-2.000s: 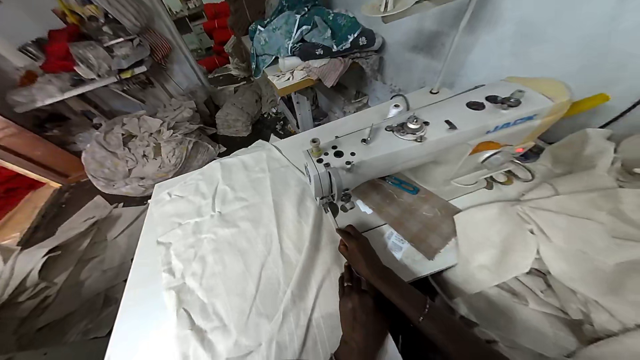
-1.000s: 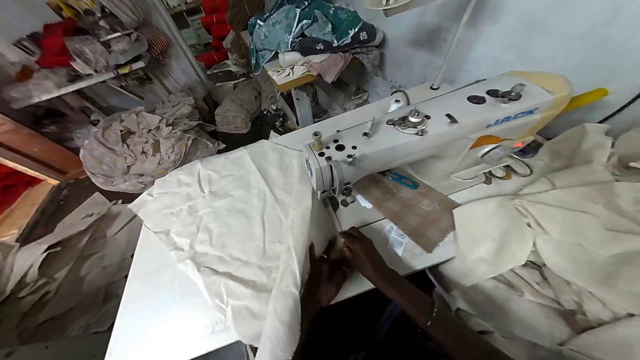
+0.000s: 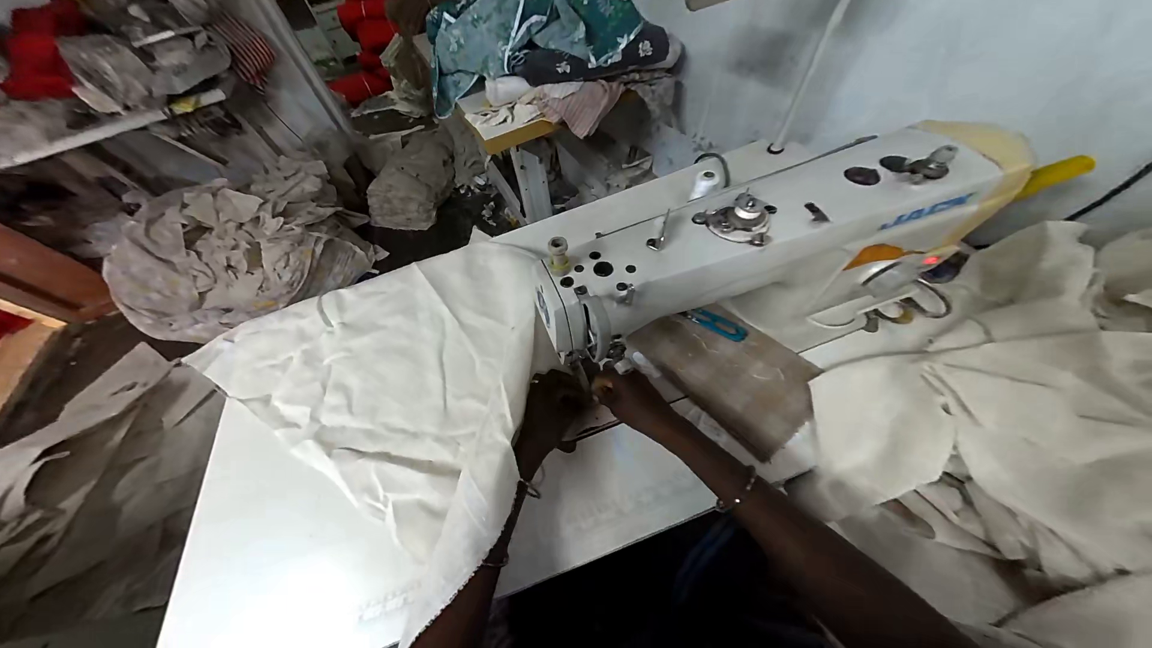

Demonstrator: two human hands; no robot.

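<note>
A white Jack sewing machine stands on a white table. Cream fabric lies wrinkled over the table left of the machine head, one edge hanging over the front. My left hand is at the fabric's right edge, close below the needle area; its fingers are dark and partly hidden. My right hand is just beside it under the machine head, fingers bent; what lies between the fingertips cannot be made out. Blue thread snips lie on a brown checked cloth under the machine arm.
More cream fabric is heaped at the right. A large cloth bundle and loose grey-beige cloth lie at the left. Behind stands a small stool bearing folded cloth. A shelf holds bundles, and a wall rises behind the machine.
Both hands have moved up toward the needle area from nearer the table's front. The cream fabric has shifted and turned, baring more of the table's front left.
</note>
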